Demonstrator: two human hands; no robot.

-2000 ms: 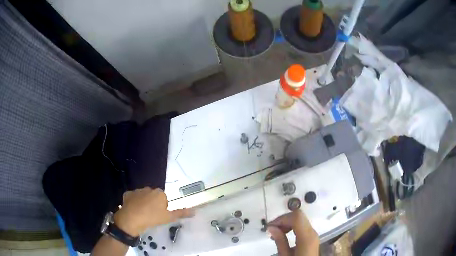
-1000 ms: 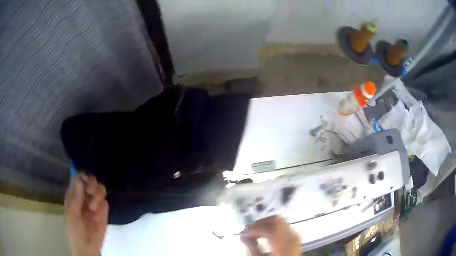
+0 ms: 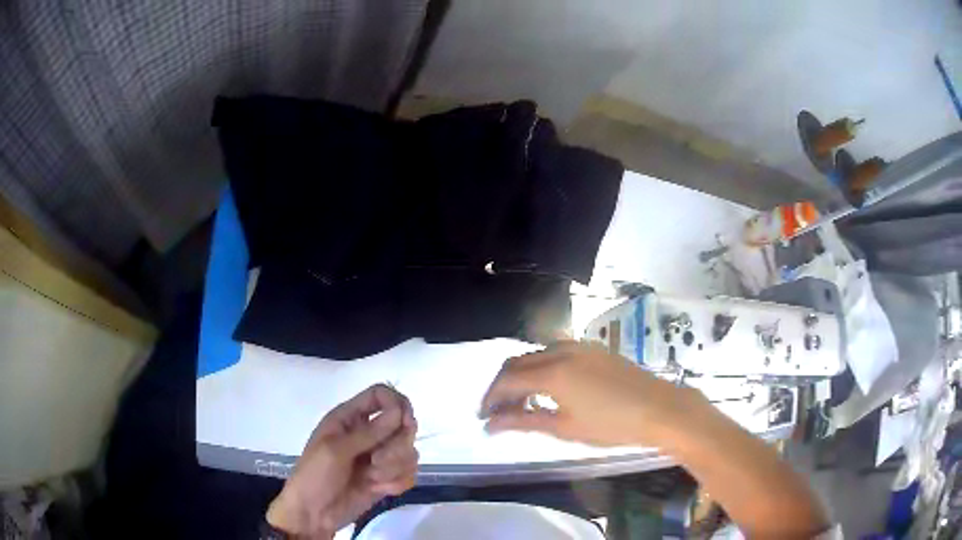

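Observation:
A large black garment [image 3: 422, 211] lies spread over the left and back of the white sewing table [image 3: 464, 385], with a small white mark near its front part. The sewing machine [image 3: 738, 335] stands to its right, its needle end beside the cloth. My left hand [image 3: 364, 459] is over the front of the table, fingertips pinched on what looks like a fine thread; a faint strand shows beside it. My right hand [image 3: 559, 396] is in front of the machine's needle end, fingers curled and slightly apart; whether it holds the strand cannot be told.
A bottle with an orange cap [image 3: 797, 218] stands behind the machine. Two brown thread cones [image 3: 835, 135] are at the upper right. A white stool [image 3: 480, 522] is below the table's front edge. Grey curtain [image 3: 200, 63] hangs behind at left. White cloth or paper [image 3: 870, 316] lies at right.
The view has swung left, so the machine now shows farther right. My hands have left the machine's head and are over the table front, nearer each other than a second ago.

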